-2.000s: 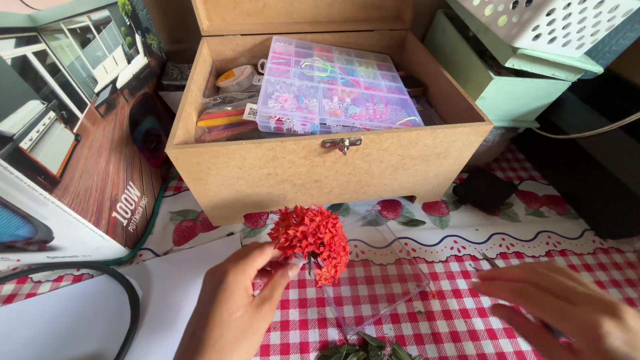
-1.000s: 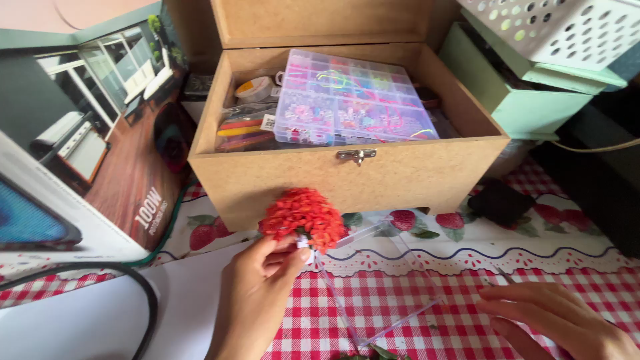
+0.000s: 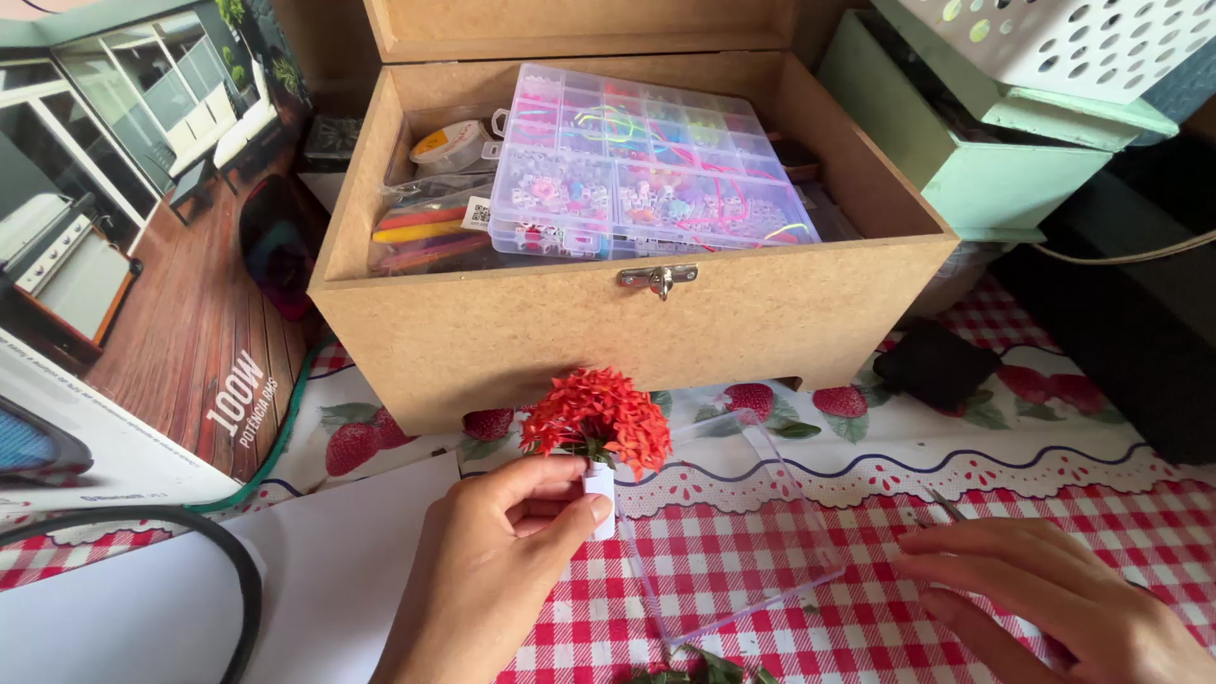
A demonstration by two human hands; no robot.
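Between its thumb and fingers, my left hand (image 3: 508, 546) pinches a small white holder (image 3: 599, 499) from which a bunch of red flowers (image 3: 600, 418) rises upright. My right hand (image 3: 1035, 594) rests at the right over the checked cloth, fingers spread, beside the pointed metal tip of a tool (image 3: 945, 504); the rest of that tool is hidden under the hand. A clear plastic lid or tray (image 3: 750, 532) lies flat between the hands. Green leaves (image 3: 708, 668) lie at the bottom edge of the view.
An open wooden box (image 3: 608, 332) stands behind, holding a compartment case of beads (image 3: 655, 171). A printed carton (image 3: 171, 285) and white sheet (image 3: 313, 570) with a black cable (image 3: 249, 570) are at left. At right are a green box (image 3: 1007, 180), a perforated white basket (image 3: 1092, 43) and a black item (image 3: 936, 366).
My left hand has turned the red flowers more upright, and the white holder below them now shows more fully. My right hand stays at the right.
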